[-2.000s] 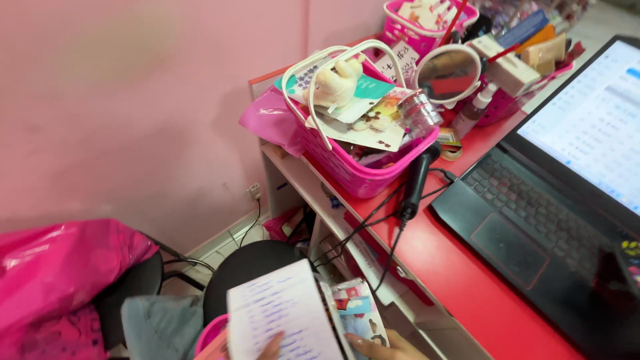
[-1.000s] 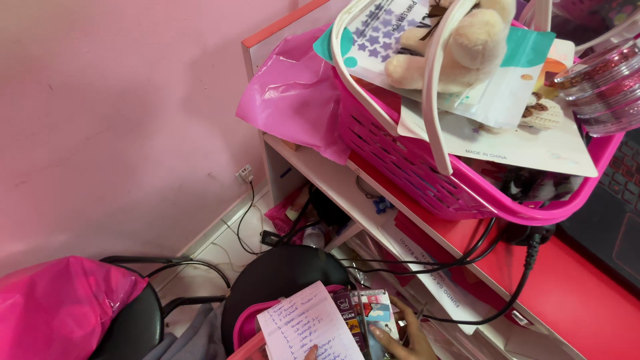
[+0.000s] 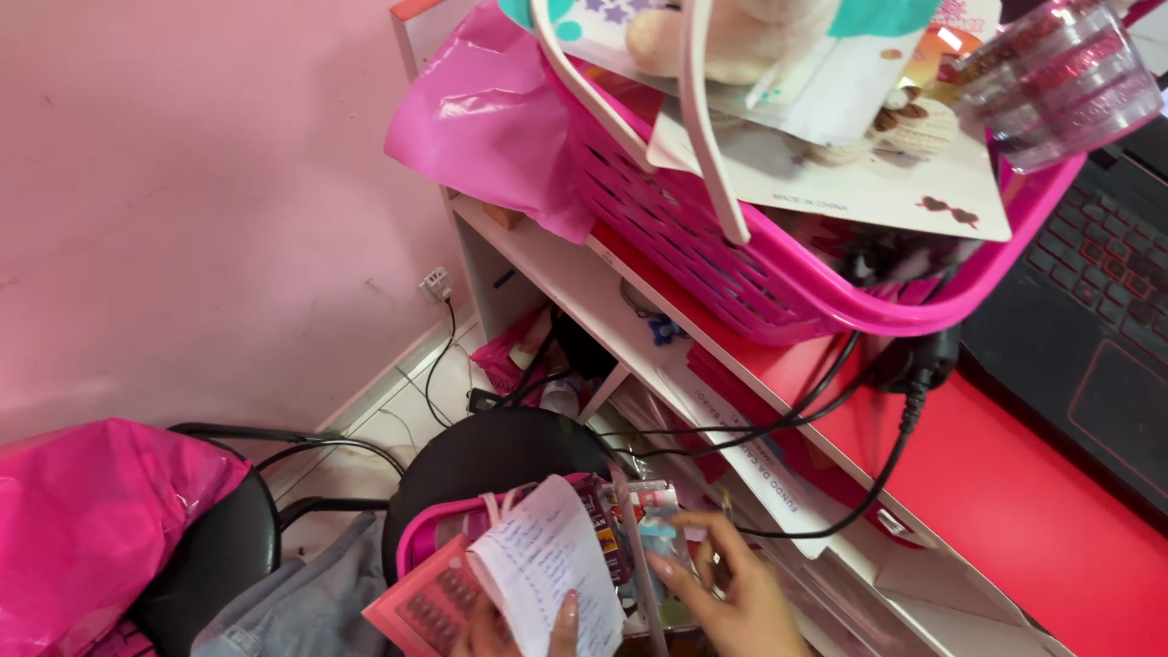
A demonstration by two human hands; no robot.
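My left hand (image 3: 525, 631) holds a handwritten sheet of paper (image 3: 555, 570), its thumb on the sheet's front. Beside the sheet, a red card with rows of small oval pieces (image 3: 438, 607) lies partly under it. My right hand (image 3: 730, 579) is at the packaged goods (image 3: 652, 525) right of the paper, fingers spread and bent; whether it grips one of them cannot be told. These goods sit in or by a pink basket (image 3: 412, 540) with a light handle, on a black round seat (image 3: 493, 447).
On the red desk (image 3: 1013, 511) stand a full pink basket (image 3: 776, 274) and a laptop (image 3: 1086, 338). Black cables (image 3: 876, 493) hang over the desk's edge before the shelves (image 3: 575, 292). A pink bag (image 3: 100, 520) rests on a chair at left, near grey-blue cloth (image 3: 306, 593). A wall socket (image 3: 438, 285) holds a plug.
The view has come nearer the desk basket. The paper now tilts and curls at its top, with the red card showing more beside it. My right hand's fingers have spread.
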